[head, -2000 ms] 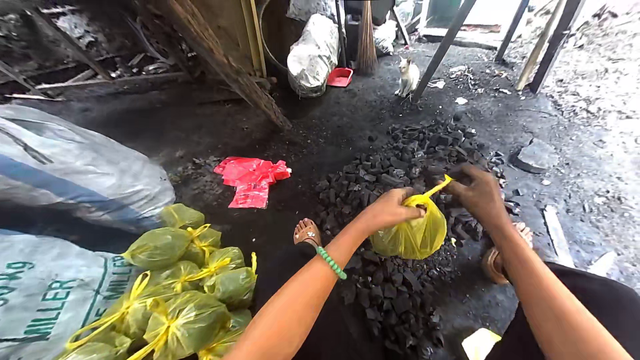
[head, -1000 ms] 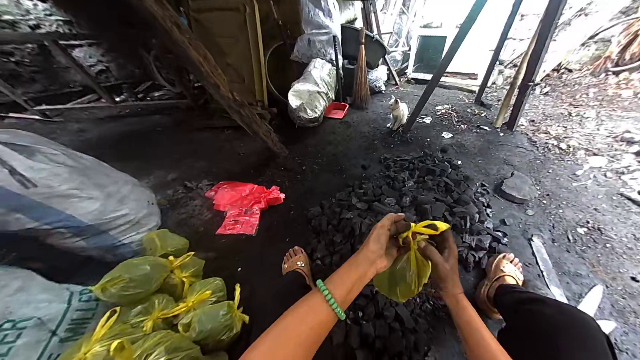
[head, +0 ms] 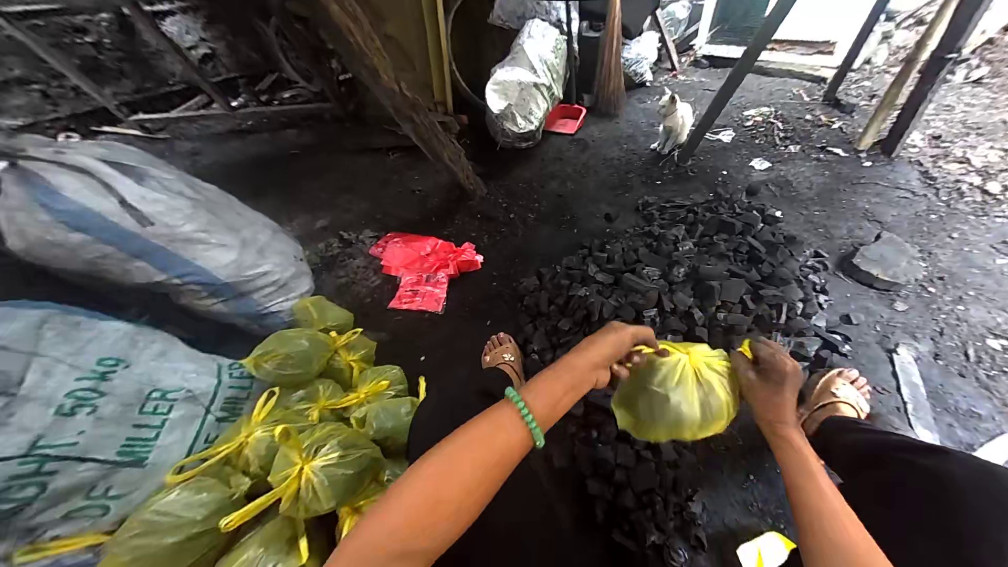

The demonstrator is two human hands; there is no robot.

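Observation:
A filled yellow plastic bag (head: 677, 394) hangs between my two hands, its neck drawn together at the top. My left hand (head: 626, 350) grips the twisted end on the left, with a green bead bracelet (head: 525, 417) on that wrist. On the other side my right hand (head: 768, 382) pinches the opposite end. Behind and beneath the bag lies a heap of black charcoal pieces (head: 677, 276). Several tied yellow bags (head: 327, 465) are piled at the lower left, dark contents showing through the plastic.
Large woven sacks (head: 150, 228) bulge at the left. Red plastic bags (head: 425, 268) lie on the dark ground. Farther back are a red dustpan (head: 565, 118), a broom (head: 609, 67), a white cat (head: 674, 122) and slanted posts. A flat stone (head: 886, 260) sits right of the charcoal.
My hands have moved apart, drawing the ends of the bag's neck outward. One second ago they were close together at its knot or twist.

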